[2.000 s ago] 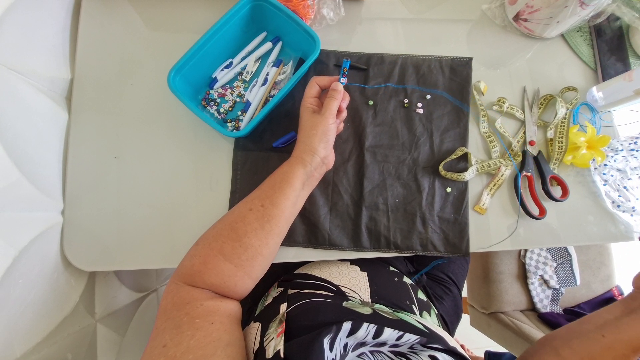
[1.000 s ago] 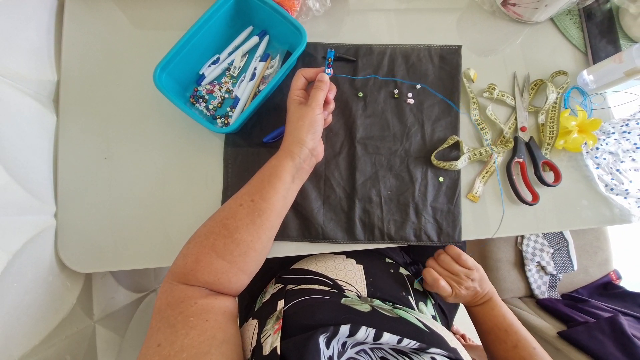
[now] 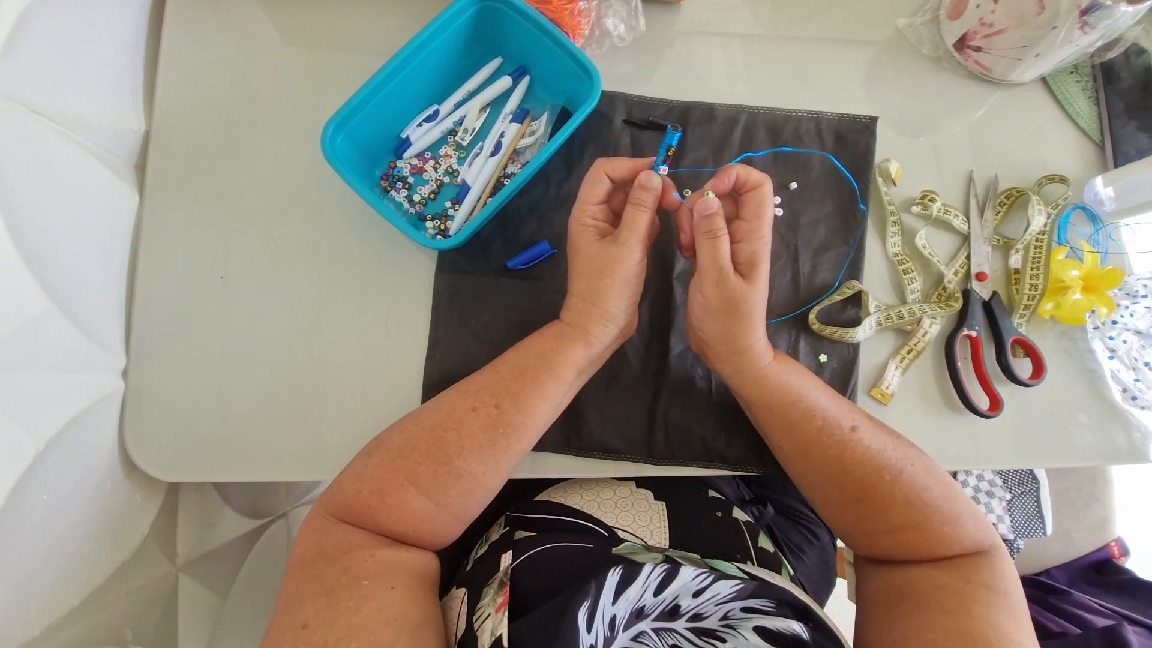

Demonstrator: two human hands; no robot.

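Above a black cloth [image 3: 558,360], my left hand [image 3: 616,238] grips the lower end of a blue beaded piece [image 3: 669,148] between thumb and fingers. A blue cord [image 3: 810,151] runs from it past my right hand and curves over the cloth. My right hand [image 3: 731,261] pinches a small light bead [image 3: 709,194] between thumb and index finger, close beside the left fingertips. Whether the cord passes through that bead cannot be told. Loose beads [image 3: 778,212] lie right of my right hand, and a small green bead [image 3: 823,358] lies lower on the cloth.
A turquoise plastic container [image 3: 360,184] with pens and beads overlaps the cloth's upper left. A blue pen cap [image 3: 531,256] lies below it. At right are a yellow tape measure [image 3: 891,315], scissors [image 3: 981,297] with black and red handles, and a yellow flower [image 3: 1080,283].
My right hand has come up from the table's near edge to the beaded piece and now holds a bead. The blue cord, earlier stretched toward the right, now loops down behind my right hand.
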